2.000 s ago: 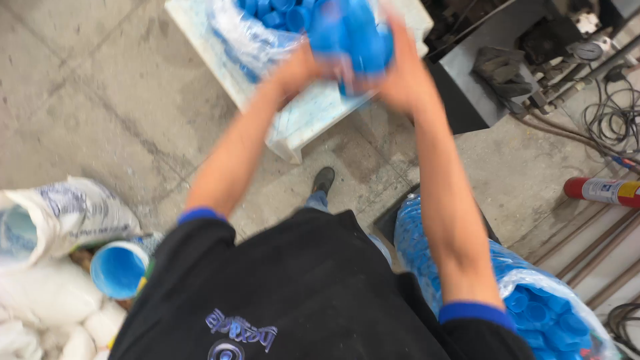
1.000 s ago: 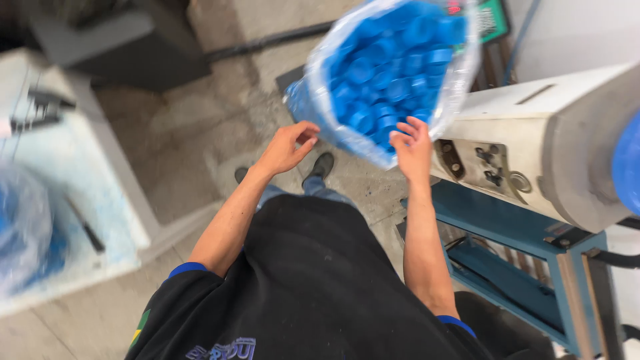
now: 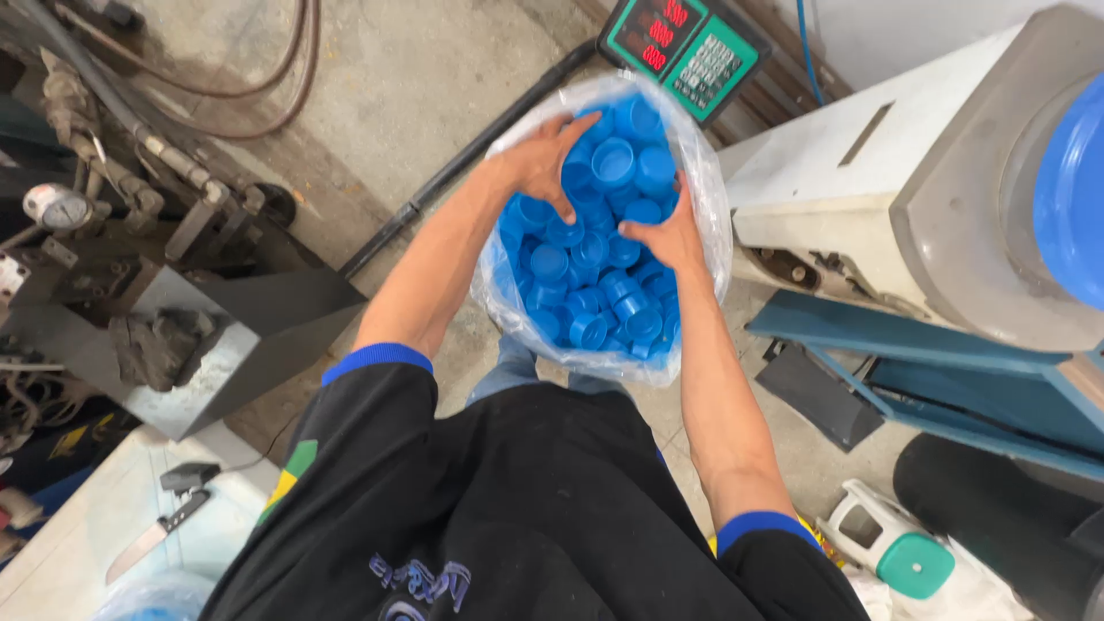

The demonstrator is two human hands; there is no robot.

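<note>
A clear plastic bag (image 3: 707, 207) full of blue plastic caps (image 3: 589, 250) stands in front of my legs, its mouth spread wide. Over the upper left of the caps lies my left hand (image 3: 545, 164), thumb and fingers spread, touching the heap. My right hand (image 3: 671, 228) reaches in at the bag's right side, its thumb on the caps and its fingers partly hidden among them. Whether either hand grips any cap cannot be told.
A scale's display and keypad (image 3: 686, 52) sit just beyond the bag. To the right are a white water dispenser (image 3: 828, 164) and a blue metal stand (image 3: 906, 362). Machinery with a pressure gauge (image 3: 59, 207) is at left. A knife (image 3: 159, 535) lies on the white table (image 3: 69, 552).
The view has swung round from the white table to the bag by the scale. Both hands, apart at the bag's near edge a second ago, are now inside its mouth on the caps.
</note>
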